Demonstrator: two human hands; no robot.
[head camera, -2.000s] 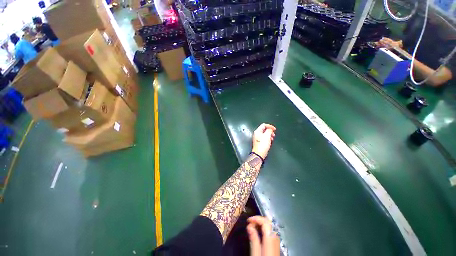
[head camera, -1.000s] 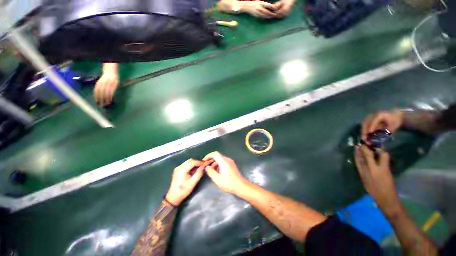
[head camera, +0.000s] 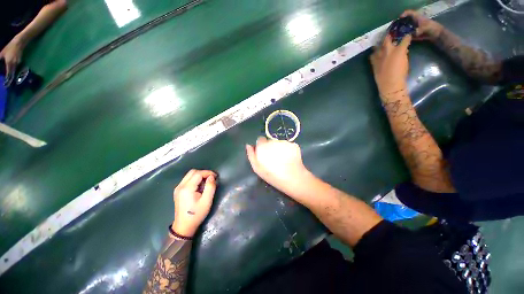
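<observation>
A pale yellow tape roll (head camera: 282, 112) lies flat on the dark green mat (head camera: 345, 146), with small thin items inside its ring. My right hand (head camera: 280, 162) is just below the roll, back of the hand up, fingertips at its near edge. Its fingers are curled and their undersides are hidden. My left hand (head camera: 194, 201), with a dark bracelet, is to the left over the mat. Its thumb and fingers are curled close together; a small dark spot shows between them, too small to tell what it is.
A white metal strip (head camera: 228, 122) runs diagonally beyond the mat, beside a green surface (head camera: 224, 63). At the right another person's hands hold a dark unit (head camera: 403, 27). At the upper left another hand (head camera: 11, 54) is near a dark unit (head camera: 26, 77). A blue stool (head camera: 396, 211) shows at the lower right.
The view has shifted. My hands, together a second ago, are now apart. My right hand has moved to the tape roll, my left is farther left. The neighbour's hands appear higher in view.
</observation>
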